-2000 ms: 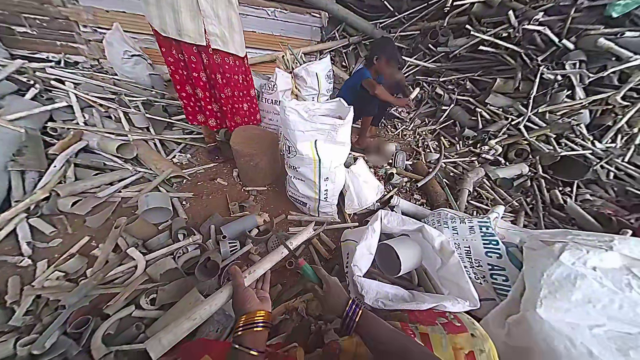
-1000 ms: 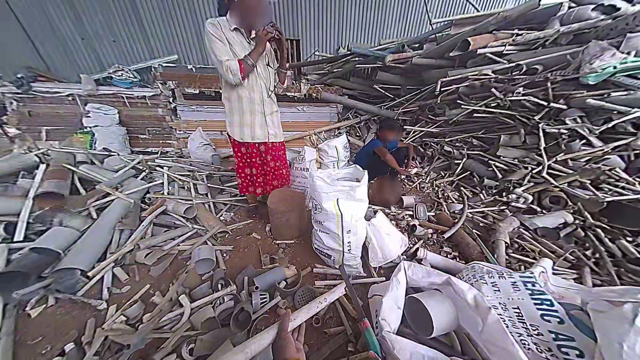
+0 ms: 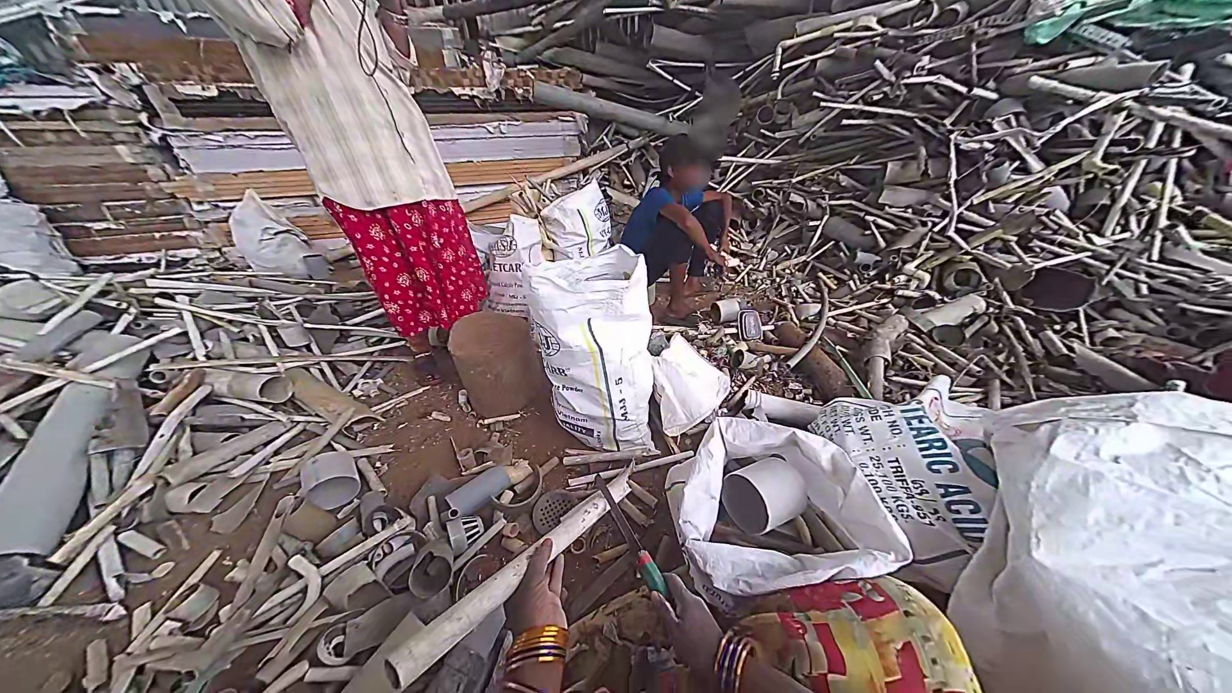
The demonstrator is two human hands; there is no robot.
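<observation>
My left hand, with yellow bangles at the wrist, supports a long off-white plastic pipe that slants from the bottom up to the right. My right hand grips the green and red handle of a long-bladed tool; its dark blade points up and left, close to the pipe's upper end. Whether blade and pipe touch, I cannot tell. Right of the blade stands an open white sack with a wide white pipe piece and other pieces in it. Cut pipe pieces and a round perforated cap lie beyond the pipe.
Pipe scrap covers the ground at left, and a high heap rises at right. Filled white sacks and a brown cylinder stand ahead. One person stands at back left; another squats by the heap. A large white sack lies at right.
The view has tilted up and back down. The green-handled tool, upright at the bottom edge one second ago, now slants beside the pipe. The left hand still has the pipe.
</observation>
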